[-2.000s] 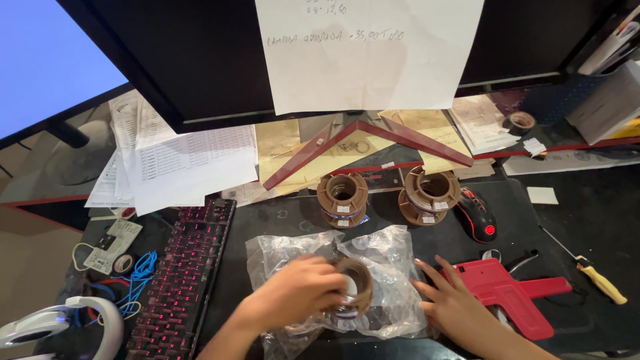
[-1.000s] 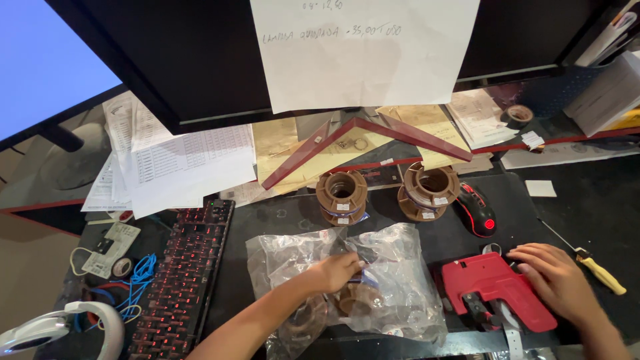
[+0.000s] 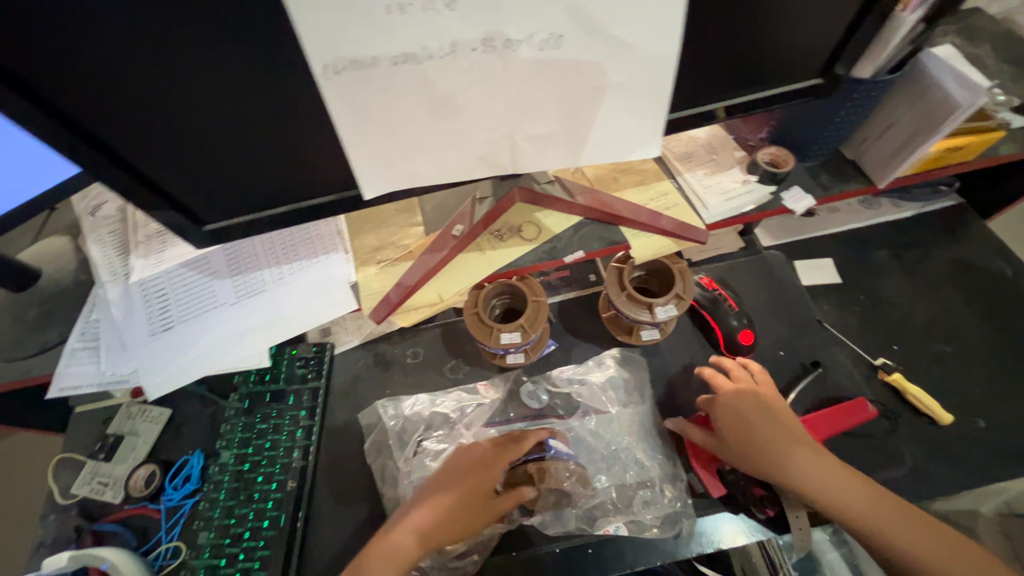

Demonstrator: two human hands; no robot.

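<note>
My left hand (image 3: pixel 480 484) rests on a clear plastic bag (image 3: pixel 624 424), its fingers curled around a brown plastic spool (image 3: pixel 560 482) that lies on its side under the film. Whether the fingers grip the spool through the film or reach inside the bag cannot be told. Over a red tape dispenser (image 3: pixel 836 420) lies my right hand (image 3: pixel 740 416), fingers spread, near the bag's right side. Two more brown spools, one (image 3: pixel 506 312) behind the bag and one (image 3: pixel 646 290) farther right, stand upright with small labels.
A lit keyboard (image 3: pixel 256 464) and papers (image 3: pixel 240 280) lie left. On the right are a black mouse (image 3: pixel 724 316) and a yellow-handled screwdriver (image 3: pixel 916 396). Behind stand a monitor (image 3: pixel 200 104) with a hanging sheet (image 3: pixel 496 96) and a dark red angled stand (image 3: pixel 448 256).
My right hand has moved left across the red dispenser since one second ago. My left hand has come down lower on the bag, by the spool. The keyboard lights have turned from red to green.
</note>
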